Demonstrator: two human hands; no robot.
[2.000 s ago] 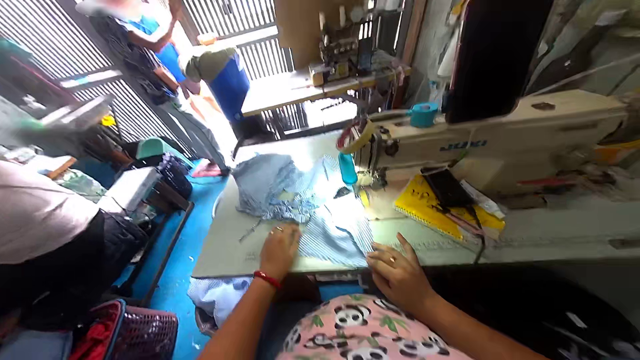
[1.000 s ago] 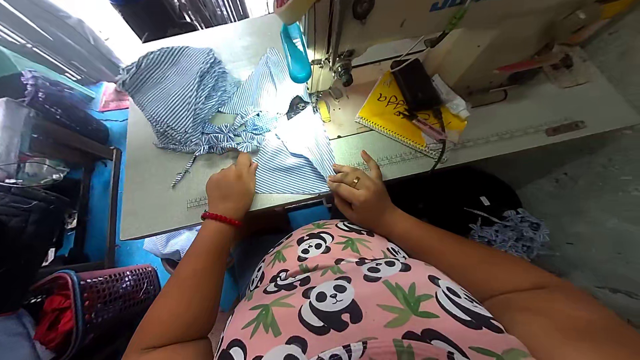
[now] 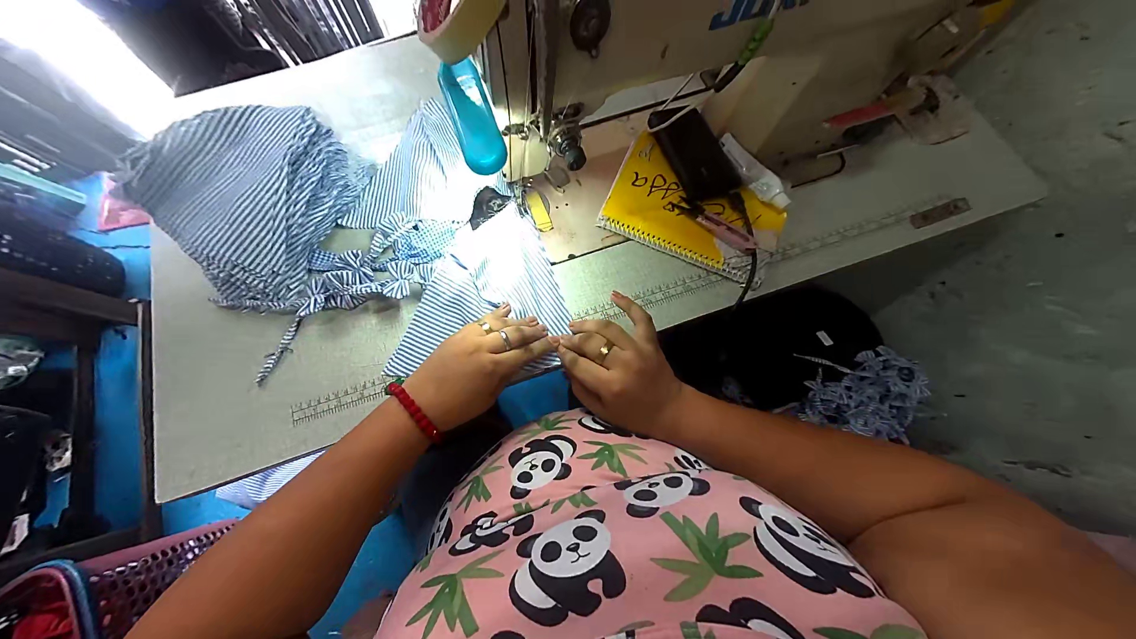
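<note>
A blue-and-white striped cloth piece [image 3: 497,275] lies flat on the sewing table, reaching up to the needle area of the industrial sewing machine [image 3: 639,53]. My left hand [image 3: 484,359] rests palm down on the cloth's near edge, fingers extended. Beside it my right hand [image 3: 617,364] touches the cloth's near right corner, its fingertips meeting those of the left; whether it pinches the fabric is unclear. Gathered striped fabric [image 3: 248,195] lies heaped at the left, with small striped bows [image 3: 355,284] along its lower side.
On the table's right are a yellow spiral notebook [image 3: 666,209], a black case [image 3: 695,153], pink-handled snips [image 3: 728,231] and a tube [image 3: 754,173]. A turquoise tool [image 3: 473,115] hangs by the machine head. A plastic basket [image 3: 160,568] stands at lower left; striped scraps [image 3: 870,390] lie below right.
The view has tilted down and closer to the table. My left hand has moved right across the cloth, from near the bows to beside my right hand.
</note>
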